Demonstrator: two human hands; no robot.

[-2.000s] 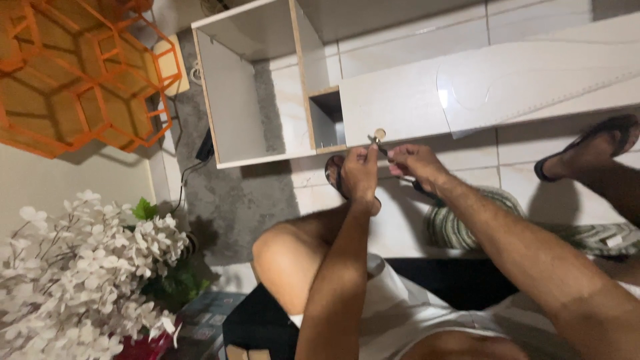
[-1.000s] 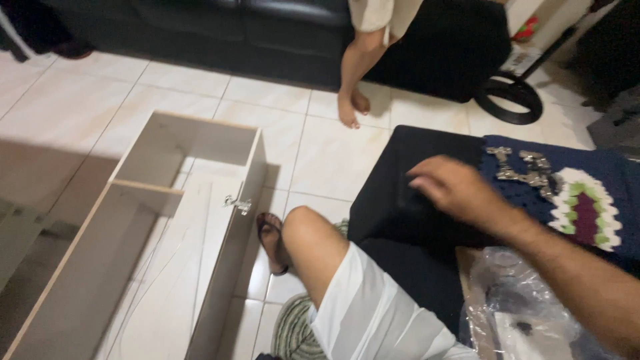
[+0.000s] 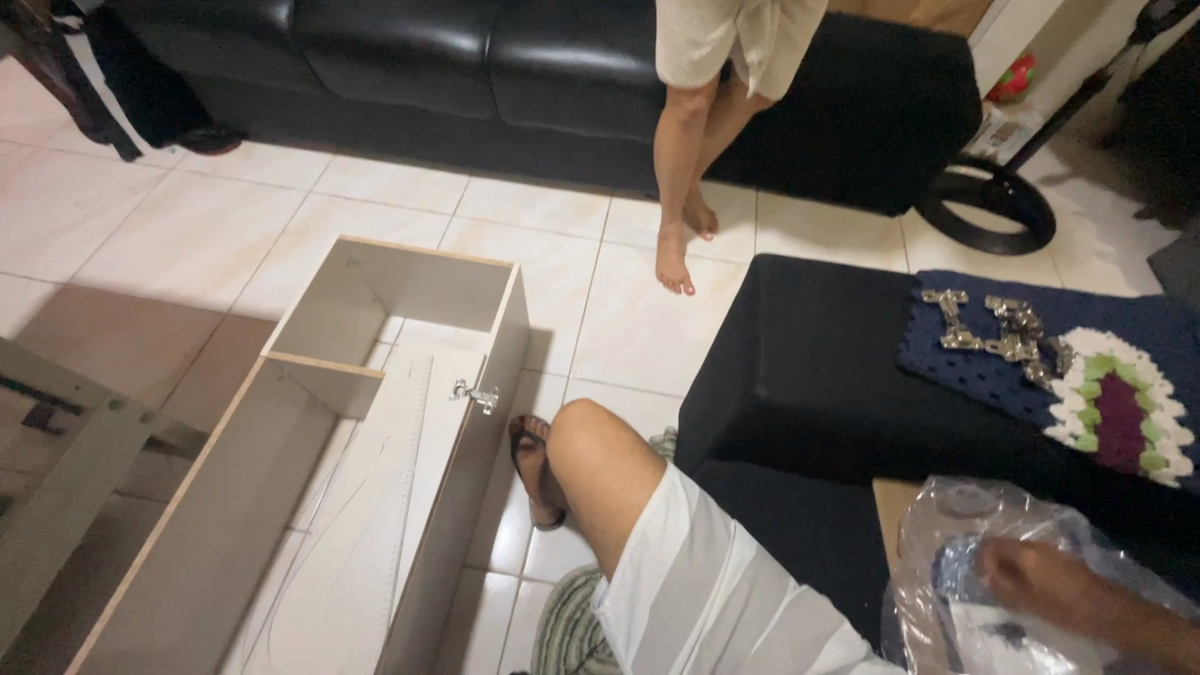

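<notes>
One hand of mine, apparently my right hand (image 3: 1031,577), is blurred at the lower right, over a clear plastic bag (image 3: 966,506) with small packets in it; whether its fingers hold anything is unclear. My left hand is out of the picture. On the left lies an open grey cabinet carcass (image 3: 511,328) with a metal cabinet hinge (image 3: 475,396) at its near panel's edge. Several metal cabinet hinges (image 3: 1008,333) lie in a group on a navy crocheted cloth (image 3: 975,384), which covers part of the black seat.
A black sofa (image 3: 403,84) runs along the back. Another person's bare legs (image 3: 680,178) stand before it. A black round stand base (image 3: 989,211) is at the upper right, a green-striped rug (image 3: 572,623) beside my leg, and a grey metal frame (image 3: 84,469) at the left.
The view has swung away from the cabinet, where both my hands were together two seconds ago. Since one second ago, my visible hand has moved from above the black seat to the plastic bag.
</notes>
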